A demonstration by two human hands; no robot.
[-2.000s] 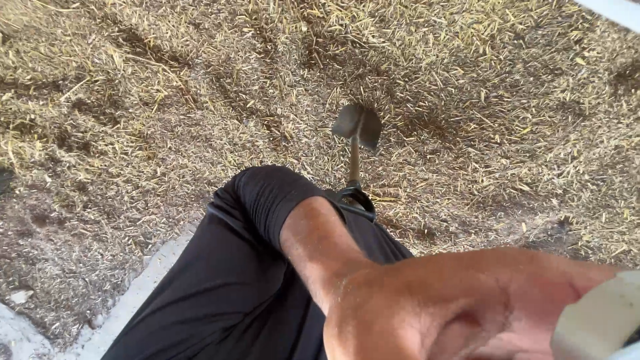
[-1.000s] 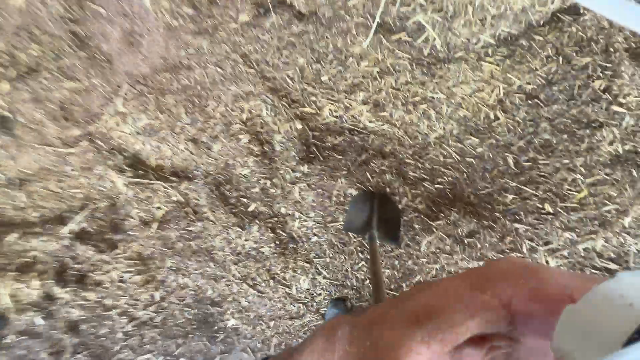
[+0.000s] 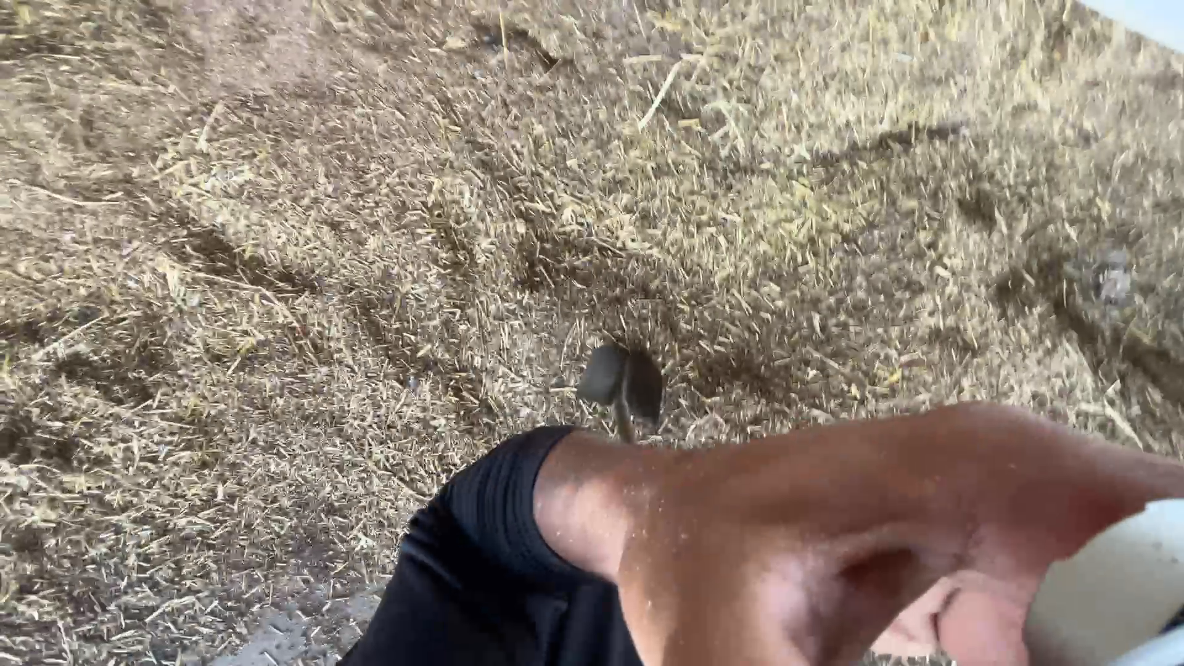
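Note:
What appears to be my left hand (image 3: pixel 814 527) is very close to the camera at the lower right, on a bare forearm that comes out of a black cuff. Its fingers run toward a pale rounded object (image 3: pixel 1101 583) at the right edge; whether they grip it I cannot tell. Beyond the forearm, the dark metal blade of a shovel (image 3: pixel 624 379) shows above the chopped straw, with a short piece of its shaft. The forearm hides the rest of the shovel. My right hand cannot be made out.
Chopped straw (image 3: pixel 370 185) covers the ground, with darker hollows and a few longer stalks. Black clothing (image 3: pixel 499 573) fills the lower middle. A grey hard patch (image 3: pixel 287 634) shows at the bottom left, and a white edge (image 3: pixel 1142 18) crosses the top right corner.
The black clothing, seen two seconds ago and out of view one second ago, shows again. The shovel's D-shaped grip, visible two seconds ago, is now hidden. The view has shifted.

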